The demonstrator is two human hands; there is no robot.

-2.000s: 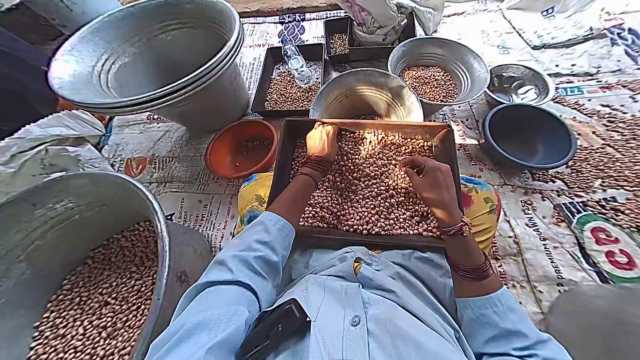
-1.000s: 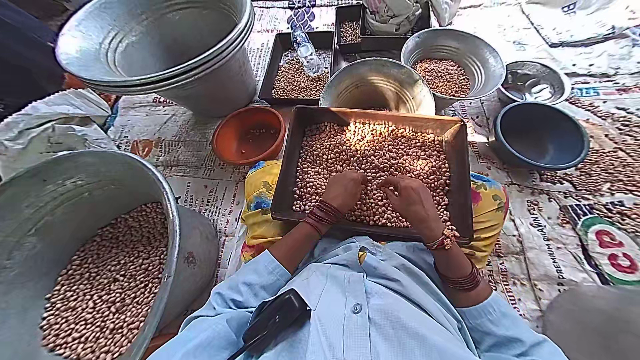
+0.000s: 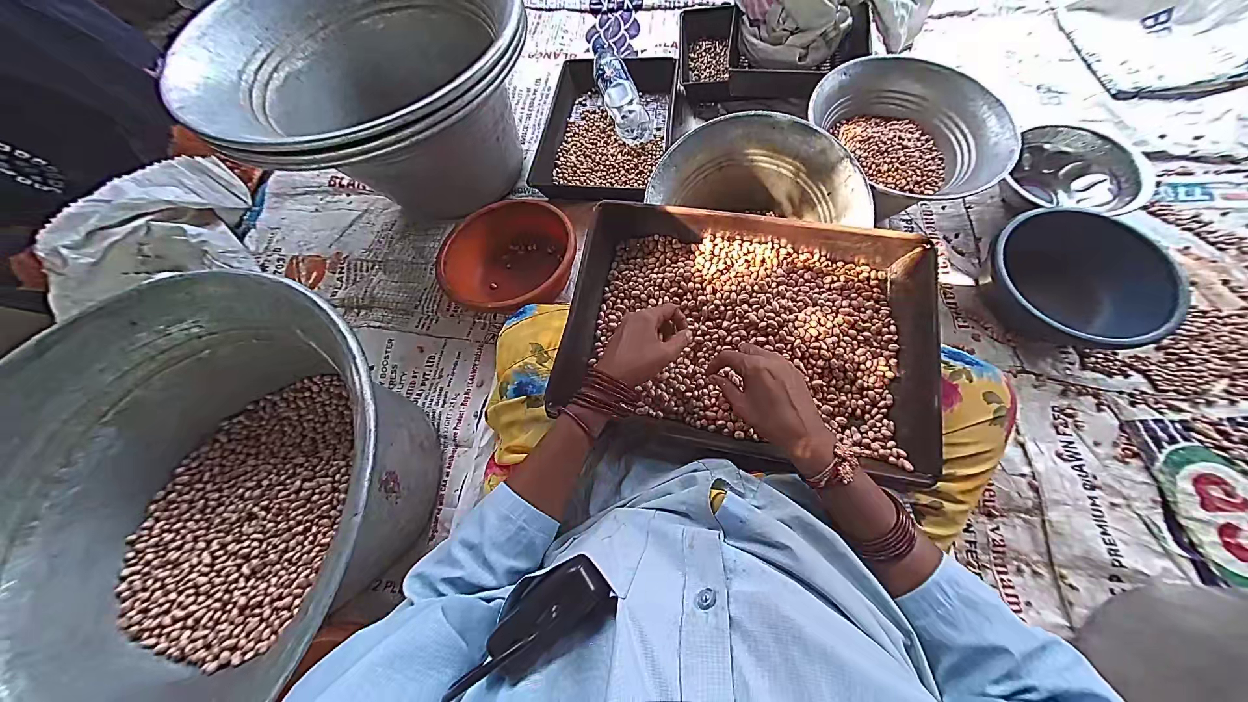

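A dark rectangular metal tray [image 3: 916, 361] rests on my lap, spread with brown-pink nuts or beans [image 3: 780, 302]. Over its left part is my left hand [image 3: 643, 343], its fingers curled close to the nuts. My right hand [image 3: 770, 395] lies low over the middle of the tray, fingers bent down at the nuts. The two hands are a short gap apart. Whether either holds a single nut cannot be made out. Bangles circle both wrists.
At left stands a large metal tub [image 3: 366, 390] of nuts, with stacked metal tubs [image 3: 478, 127] behind. An orange bowl [image 3: 507, 255], metal basins [image 3: 760, 161], a dark blue bowl [image 3: 1087, 278] and a black tray [image 3: 546, 146] with a plastic bottle [image 3: 621, 97] surround the lap tray. Loose nuts lie at right.
My left hand has left the tray's far left edge, where it was two seconds ago. The hands were nearly together over the near part of the tray one second ago and are now farther apart.
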